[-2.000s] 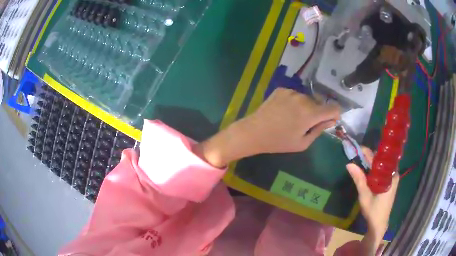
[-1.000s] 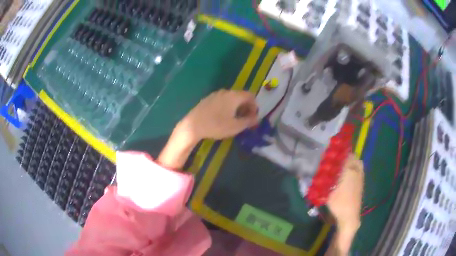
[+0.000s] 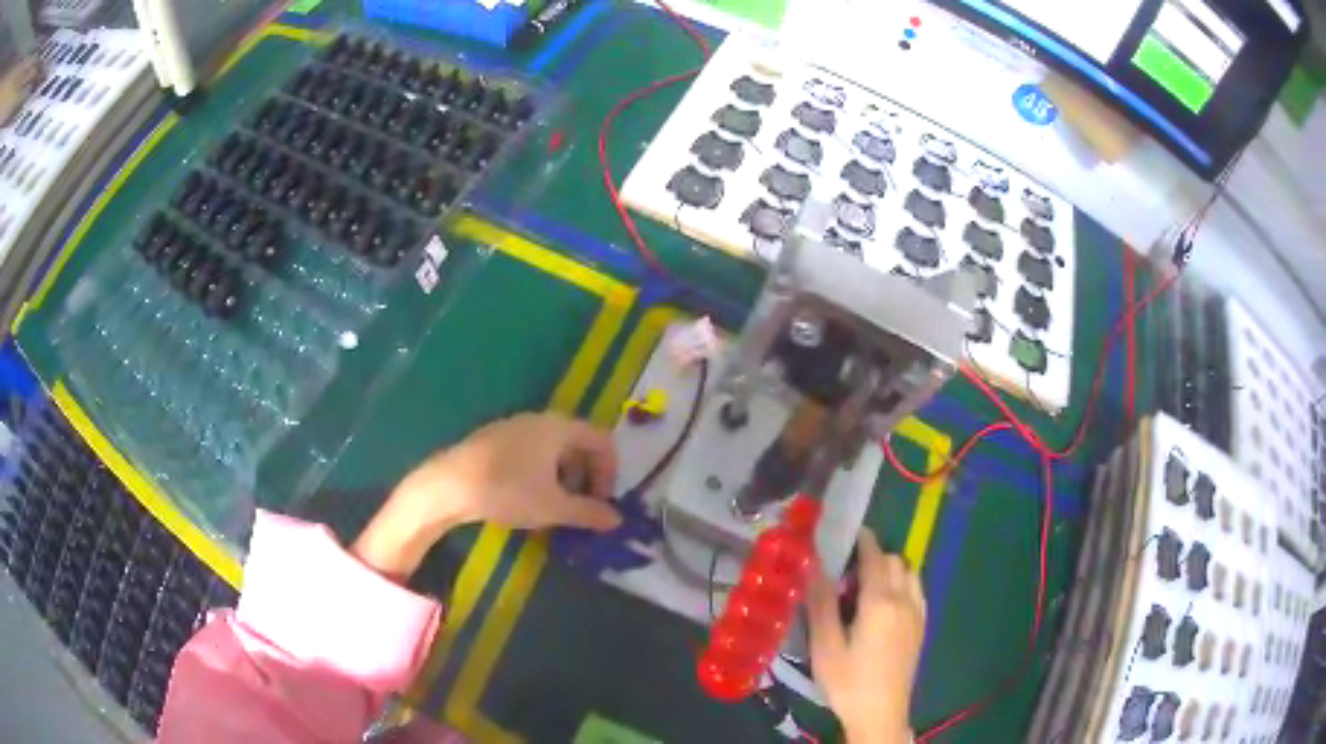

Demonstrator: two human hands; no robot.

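The toggle clamp fixture [image 3: 713,472] stands on its pale base plate, its red ribbed handle [image 3: 759,599] angled down toward me. My left hand [image 3: 509,472] is left of the base, beside the blue tape patch [image 3: 604,541], fingers curled; a dark spot shows between them, part or shadow unclear. My right hand [image 3: 870,628] is right of the handle at the base's right edge, thumb and fingers bent around a small dark spot I cannot identify. It does not grip the handle. Thin leads [image 3: 778,705] show below the handle, partly hidden.
The blister tray [image 3: 313,313] lies left, with black parts in its upper rows. A foam tray [image 3: 647,182] with dark parts lies behind the fixture. Stacked foam trays [image 3: 1112,661] stand right. Red wires [image 3: 1047,538] cross the green mat. A monitor [image 3: 1120,66] is at the back.
The view has shifted, showing more of the back. My left hand has left the fixture's front for its left side. My right hand has moved from below the handle to the base's right edge.
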